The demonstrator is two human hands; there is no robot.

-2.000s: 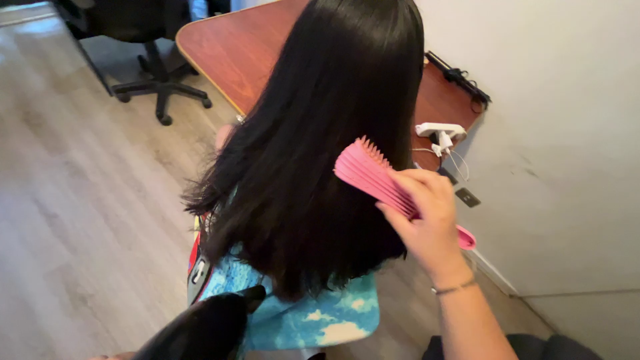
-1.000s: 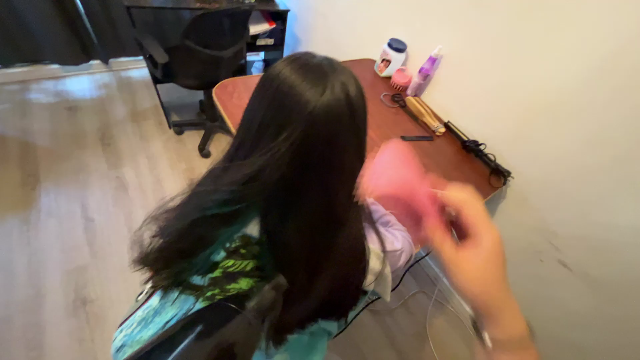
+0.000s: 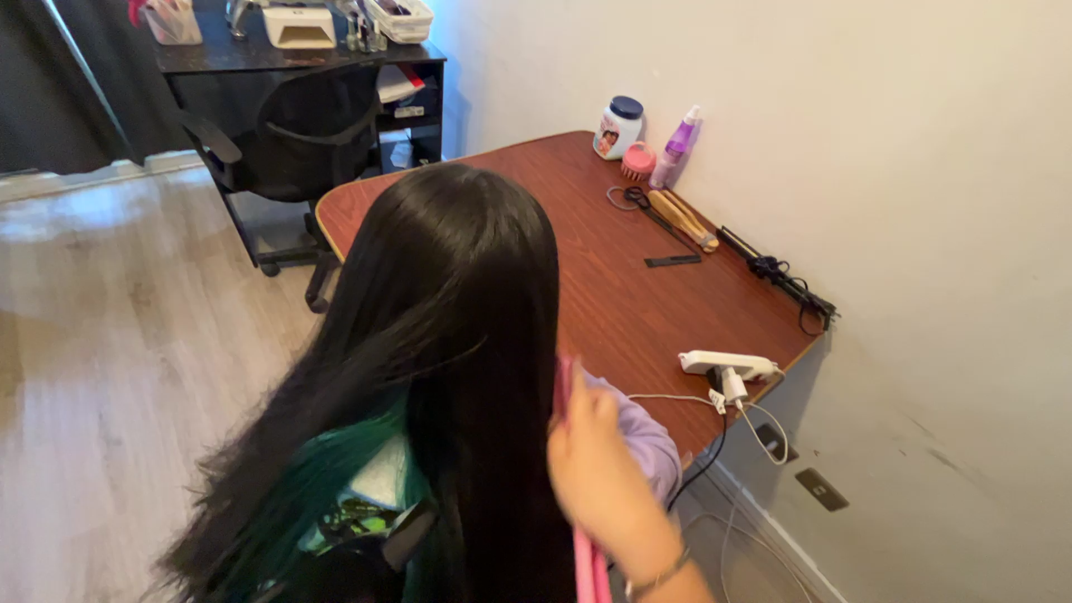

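Long, straight dark hair with green lower strands hangs down the back of a seated person, whose lilac sleeve shows at the right. My right hand, a bracelet at its wrist, is closed around a pink hairbrush. The brush is beside the right edge of the hair, and its bristles are hidden or blurred. A black hair dryer juts in at the bottom, its nozzle close to the green strands. My left hand is out of view.
On the brown wooden table are a jar, a purple spray bottle, a pink scalp brush, scissors, a comb, a black styling iron and a white power strip. Behind stands a black office chair.
The brush and my right hand have gone from the back of the hair to its right edge. The dryer remains at the bottom. The view has shifted to take in more of the table.
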